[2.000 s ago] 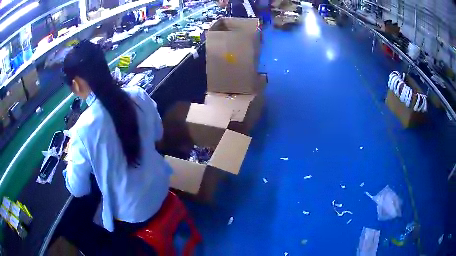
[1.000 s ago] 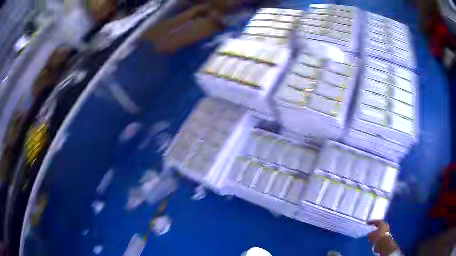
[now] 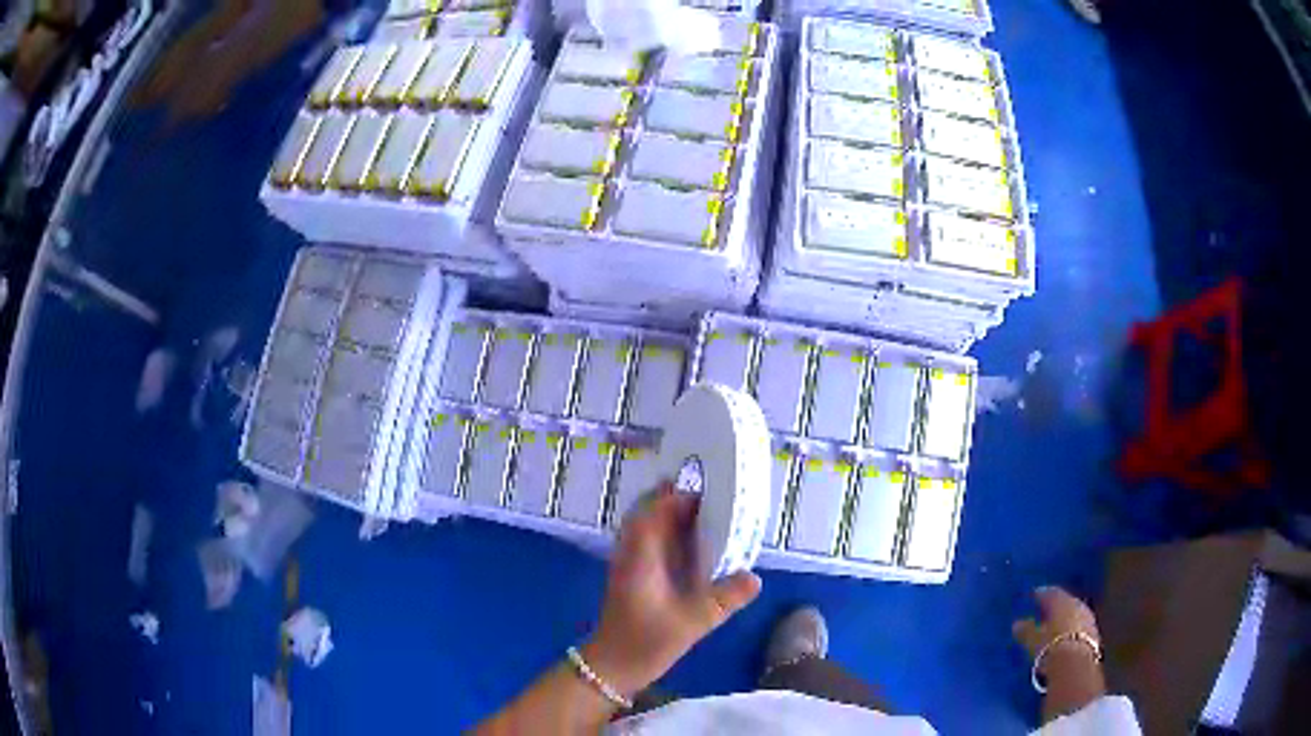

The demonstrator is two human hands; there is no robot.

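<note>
My left hand (image 3: pixel 654 597) holds a thick white label roll (image 3: pixel 733 482) by its core, in front of the low trays. My right hand (image 3: pixel 1061 633) is at the lower right, with its fingers apart and nothing seen in it. Grey pouch cells (image 3: pixel 858 381) with yellow tape at their ends lie in two rows in the front right tray (image 3: pixel 920 571). The roll covers part of this tray and of the front middle tray (image 3: pixel 503 518).
Taller tray stacks (image 3: pixel 633 295) stand behind. An empty-looking tray stack (image 3: pixel 338 374) leans at the front left. A red stool (image 3: pixel 1193 381) and cardboard (image 3: pixel 1179 597) are at the right. White scraps (image 3: pixel 306 636) litter the blue floor. My shoe (image 3: pixel 798 637) is below.
The view has swung from the assembly line down to the tray stacks. My left hand with the roll has come into view. My right hand is now off the tray corner, further right.
</note>
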